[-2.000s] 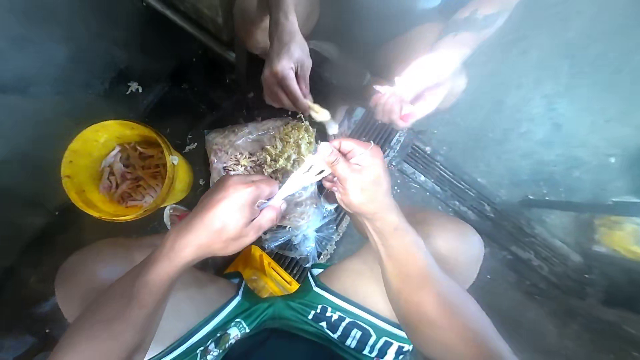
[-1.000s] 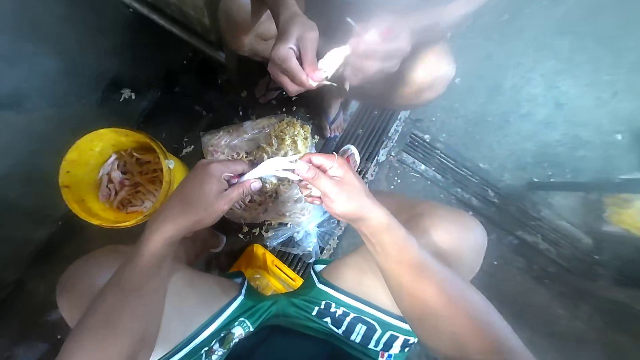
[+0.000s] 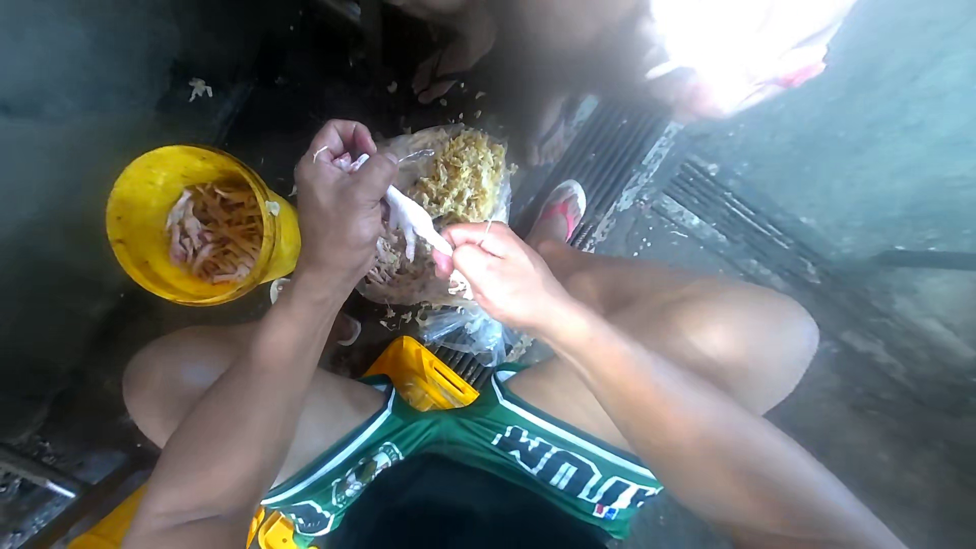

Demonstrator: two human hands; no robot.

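A pale chicken foot (image 3: 413, 217) is stretched between my two hands. My left hand (image 3: 343, 198) grips its upper end, with small bits of skin on the fingers. The fingertips of my right hand (image 3: 499, 267) pinch its lower right end. Under and behind them lies a clear plastic bag (image 3: 476, 332) with a heap of yellowish peeled scraps (image 3: 461, 175) on it and paler pieces nearer me. To the left of my left hand, a yellow plastic bucket (image 3: 282, 236) holds many pale chicken feet (image 3: 221, 236).
Across from me is another person, whose blurred, overexposed hand (image 3: 732, 69) is at the top right. A yellow plastic piece (image 3: 419, 374) stands between my thighs. Dark ribbed slats (image 3: 610, 145) run along the wet floor, and a sandalled foot (image 3: 564, 210) rests beside them.
My left hand has risen away from me, and the chicken foot now slants down to my right hand. The other person's hands have moved apart or out of view, with one at the upper right.
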